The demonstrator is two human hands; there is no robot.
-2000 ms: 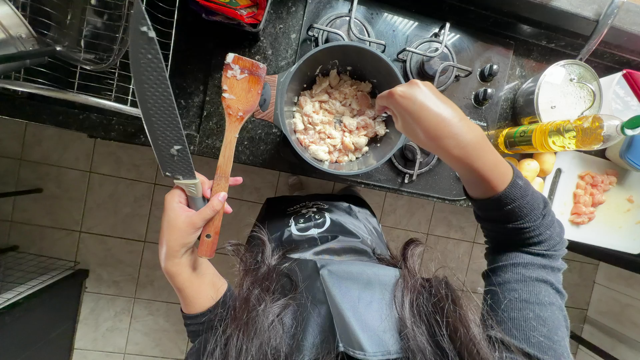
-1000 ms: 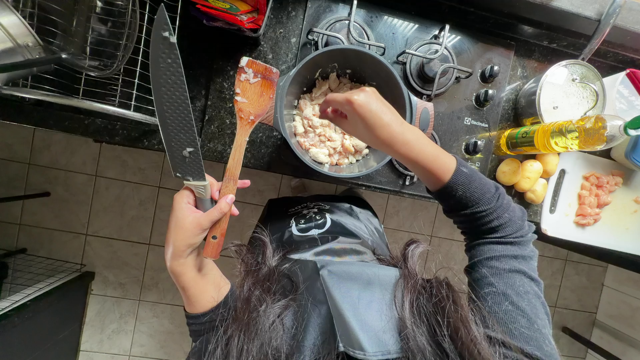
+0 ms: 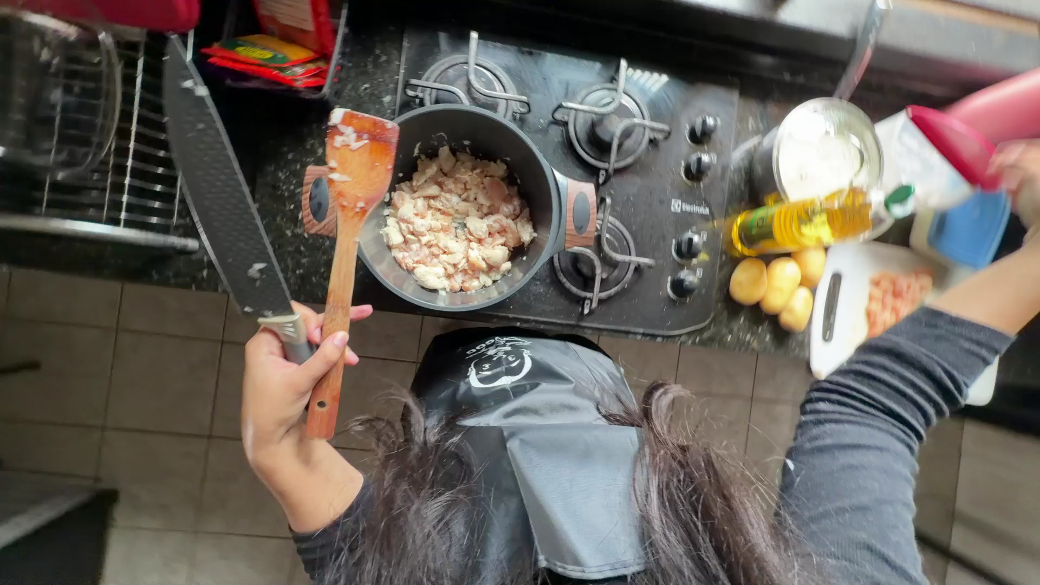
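Observation:
My left hand [image 3: 284, 382] holds two things upright: a large black-bladed knife [image 3: 227, 179] and a flat wooden spatula [image 3: 348, 219], both with white food bits on them. Behind the spatula, a dark pot [image 3: 536, 252] on the gas cooktop holds chopped pale meat [image 3: 459, 223]. My right hand [image 3: 1022, 175] is at the far right edge, blurred and partly cut off, beside a dark pink plastic item [image 3: 955, 146]; whether it grips that is unclear. Below it lie diced pink meat [image 3: 894, 301] on a white cutting board [image 3: 845, 260] and a blue-lidded container [image 3: 967, 227].
The gas cooktop [image 3: 650, 301] has knobs on its right side. Beyond it are an oil bottle [image 3: 800, 221] lying on its side, several potatoes [image 3: 782, 280] and a metal pot [image 3: 873, 154] with white contents. A wire dish rack [image 3: 106, 231] and a tray of red packets [image 3: 276, 61] are at left.
My right hand has left the pot of meat and moved far to the right, beside the dark pink item. My left hand still holds the knife and spatula.

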